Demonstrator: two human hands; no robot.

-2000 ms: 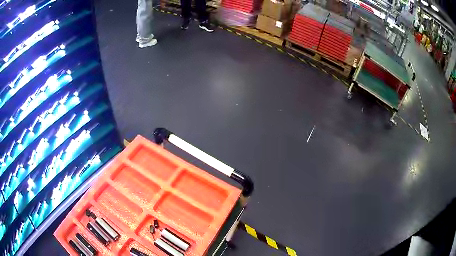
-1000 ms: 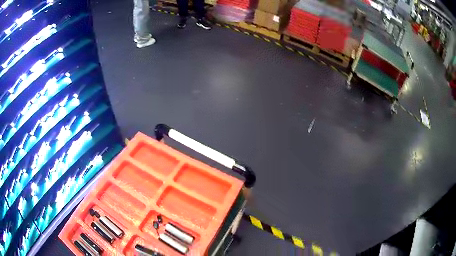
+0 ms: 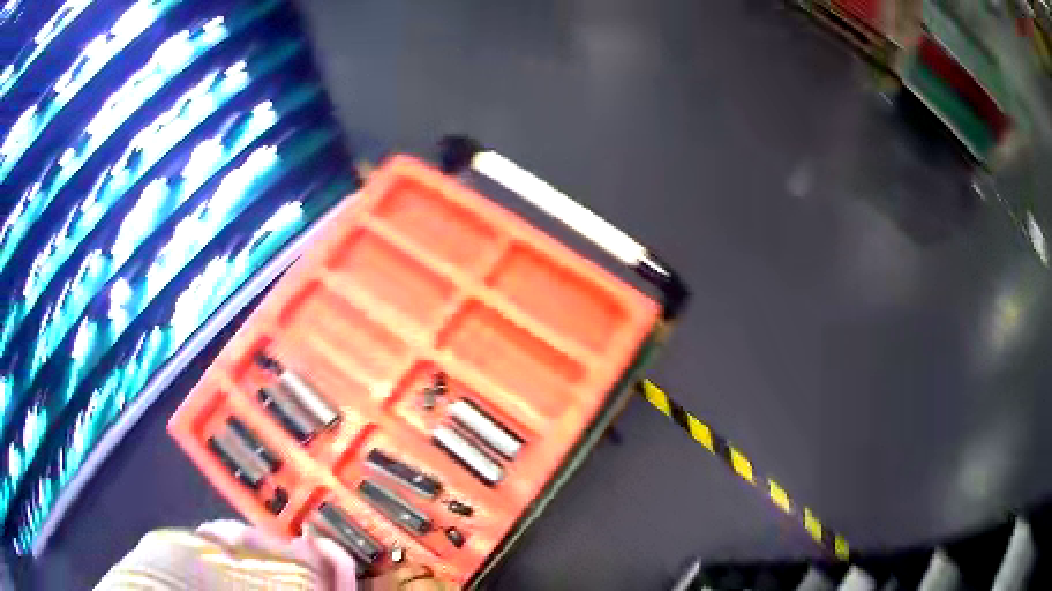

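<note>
A red-orange compartment tray point(image 3: 429, 300) lies on the cart, slanting across the middle of the view. Its far pockets hold nothing. Its nearer pockets hold finger-sized bars, some silver point(image 3: 486, 428), some black or grey point(image 3: 393, 505), with small black bits beside several of them. My left hand point(image 3: 406, 581) is blurred and cut off by the bottom edge, at the tray's near end by a pocket with dark bars. A pale striped sleeve point(image 3: 213, 561) leads to it from the lower left. Whether its fingers hold anything is hidden. My right hand is out of the picture.
A tall rack point(image 3: 150, 219) with glowing blue-green shelves stands close along the tray's left side. The cart's white push handle point(image 3: 565, 211) is beyond the tray. Yellow-black floor tape point(image 3: 738, 462) runs right of the cart. Another cart point(image 3: 963, 92) stands at the upper right.
The view has tilted down, so the tray sits higher and more of its near end shows. The people's legs have left the picture. My left hand and sleeve have come in at the bottom.
</note>
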